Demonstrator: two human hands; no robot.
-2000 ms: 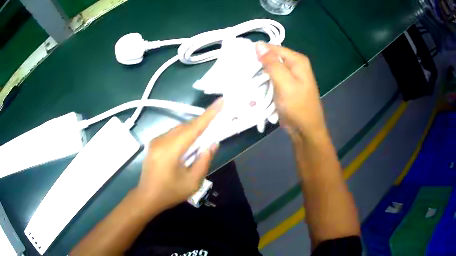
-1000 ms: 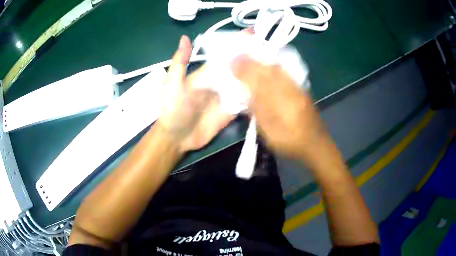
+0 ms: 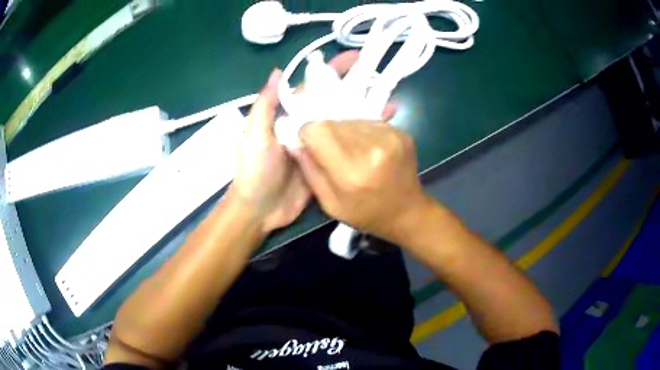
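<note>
Two white power strips, one on the left [image 3: 87, 153] and one nearer me [image 3: 152, 209], lie at an angle on the green bench. My left hand [image 3: 271, 162] is under a folded bundle of white power cord, fingertips showing beyond it. My right hand [image 3: 362, 170] is closed over a soft white cloth [image 3: 326, 97] against the cord. Where cloth and cord meet is blurred. A white plug [image 3: 344, 241] hangs below my right hand at the bench edge. Another plug [image 3: 264, 22] lies at the back beside a coiled cord [image 3: 452, 25].
A white stack of power strips [image 3: 18, 260] stands at the left edge, with many cords [image 3: 51, 347] hanging below it. A yellowish strip [image 3: 65, 65] runs along the far side. The bench edge slopes up to the right above a grey floor with a yellow line [image 3: 506, 267].
The view has shifted, so the strips sit further right and the left stack shows. My hands turned from stretching the cloth and cord apart to being pressed together over them.
</note>
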